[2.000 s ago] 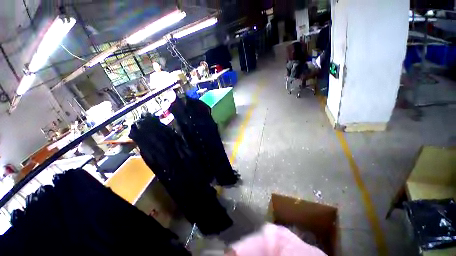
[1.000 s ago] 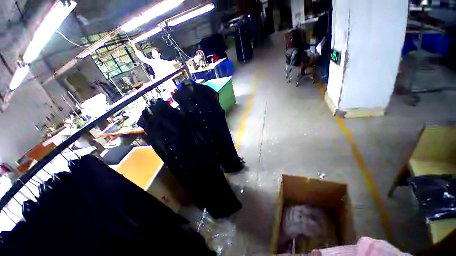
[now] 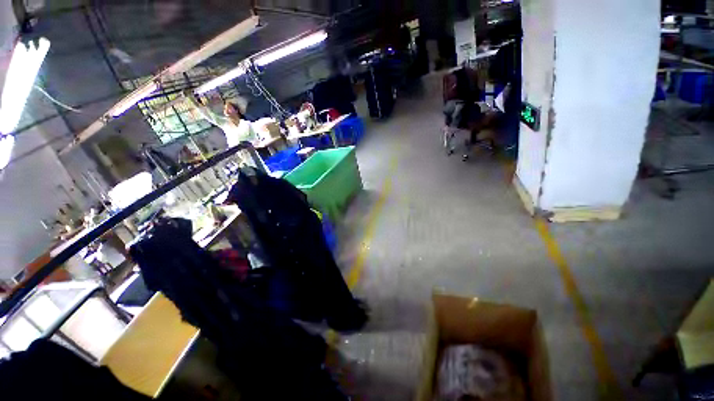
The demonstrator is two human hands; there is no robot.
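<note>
An open brown carton (image 3: 487, 314) stands on the floor at the bottom centre-right, cut off by the lower edge. A shiny greyish-purple bagged lump (image 3: 476, 373) lies inside it. Neither of my hands shows in the current view. Black garments (image 3: 286, 227) hang from a dark metal rail (image 3: 129, 221) to the left of the carton.
A green plastic tub (image 3: 333, 182) and blue crates stand beyond the garments. A tan-topped table (image 3: 150, 345) is at lower left. A white pillar (image 3: 593, 110) and an office chair (image 3: 467, 117) stand ahead. A person in white (image 3: 237, 129) is at the back left. Yellow lines edge the aisle.
The pink sleeve at the bottom edge has left the view. The hanging garments are spread differently and show more to the left. The green tub is more exposed. The black bag at right is mostly out of view.
</note>
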